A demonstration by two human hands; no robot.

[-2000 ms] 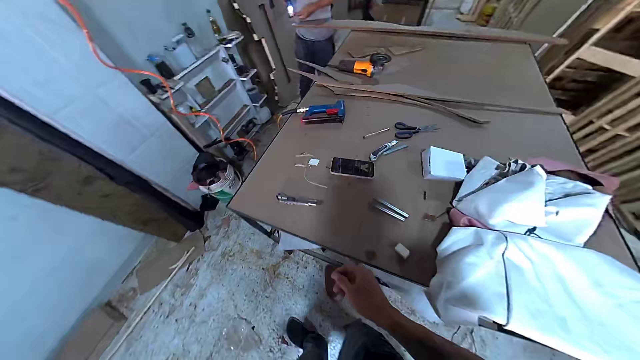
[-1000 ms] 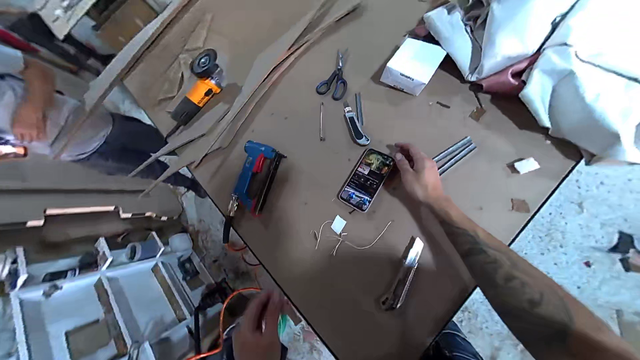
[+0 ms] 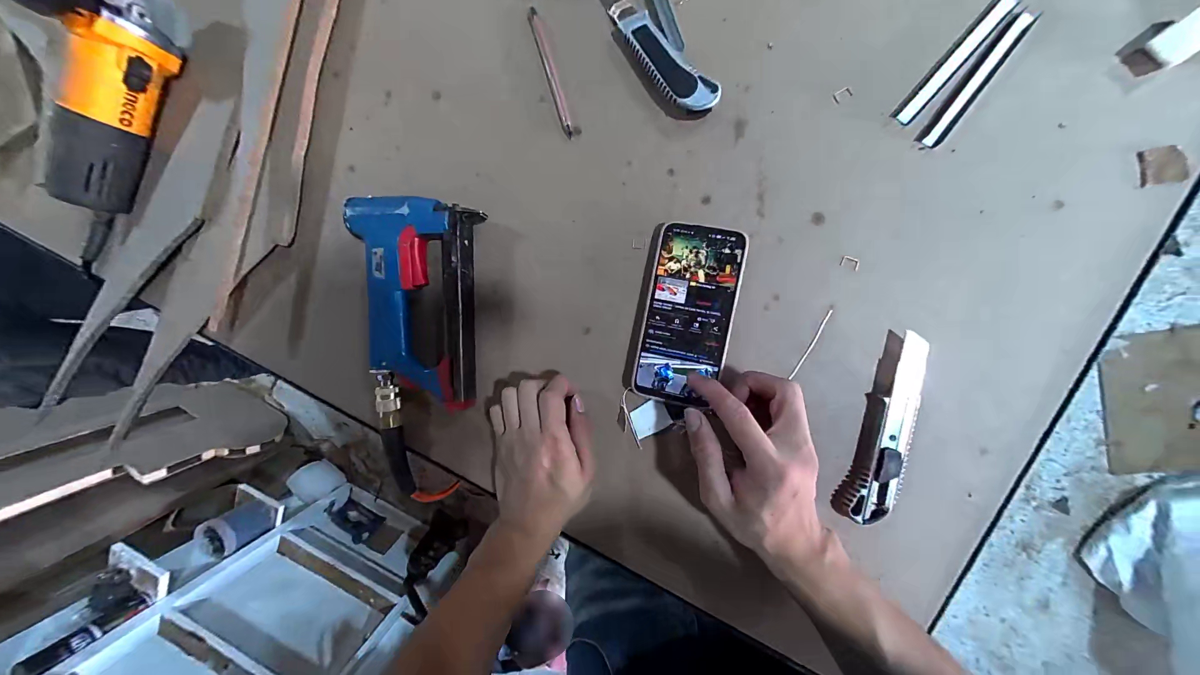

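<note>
A smartphone [image 3: 690, 309] with a lit screen lies on the brown tabletop [image 3: 750, 169]. The index finger of my right hand [image 3: 764, 459] touches the lower end of its screen; that hand grips nothing. My left hand [image 3: 542, 450] rests on the table left of the phone, fingers curled, and nothing shows in it. Farther left lies a blue pneumatic stapler [image 3: 389, 291] with a red trigger and a hose. A small white tag [image 3: 650, 419] with string is partly under the phone's lower end. Right of my right hand lies a utility knife [image 3: 881, 431].
An orange angle grinder [image 3: 112, 103] and thin wooden strips [image 3: 253, 159] lie at the upper left. A second utility knife [image 3: 661, 56], a pencil [image 3: 553, 75], metal strips [image 3: 966, 70] and loose staples lie beyond the phone. White shelving [image 3: 291, 581] stands at the lower left.
My right hand has moved from beside the phone to its lower end, touching the screen. My left hand has come onto the table from near its edge. The view has moved closer and turned.
</note>
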